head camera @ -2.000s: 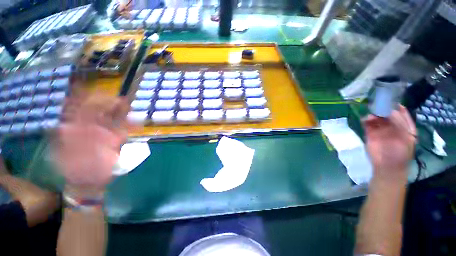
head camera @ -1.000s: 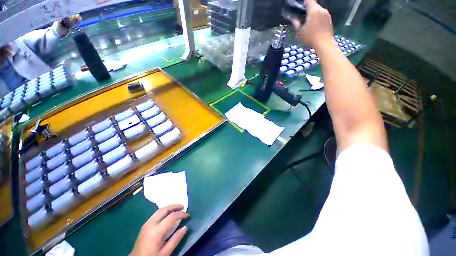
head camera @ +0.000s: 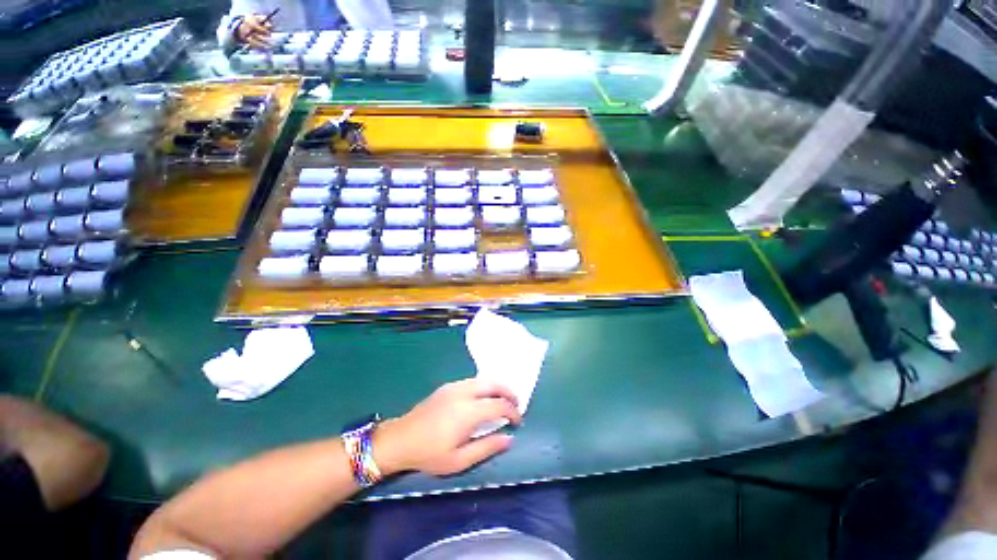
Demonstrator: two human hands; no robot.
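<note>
My left hand (head camera: 465, 427) is at the near end of a white wiping cloth (head camera: 508, 356), with the cloth's lower part between its fingers, low over the green mat. My right hand is not in view; only part of my right forearm (head camera: 981, 481) shows at the right edge. Beyond the cloth, a clear blister tray (head camera: 421, 287) holds rows of pale housings (head camera: 405, 241). One pocket near its right side holds no housing, and one housing near it shows a small dark slot.
The tray lies on a rimmed amber board (head camera: 629, 257) with dark parts (head camera: 528, 131). A spare wipe (head camera: 259, 361) lies left, a creased white sheet (head camera: 754, 345) right. A black heat gun (head camera: 864, 241) stands right. Another tray (head camera: 66, 224) is left. Another person's hand (head camera: 254, 30) shows far off.
The view has swung back left since one second ago. The small device held up by my right hand two seconds ago is out of view. My left hand has come down onto the cloth.
</note>
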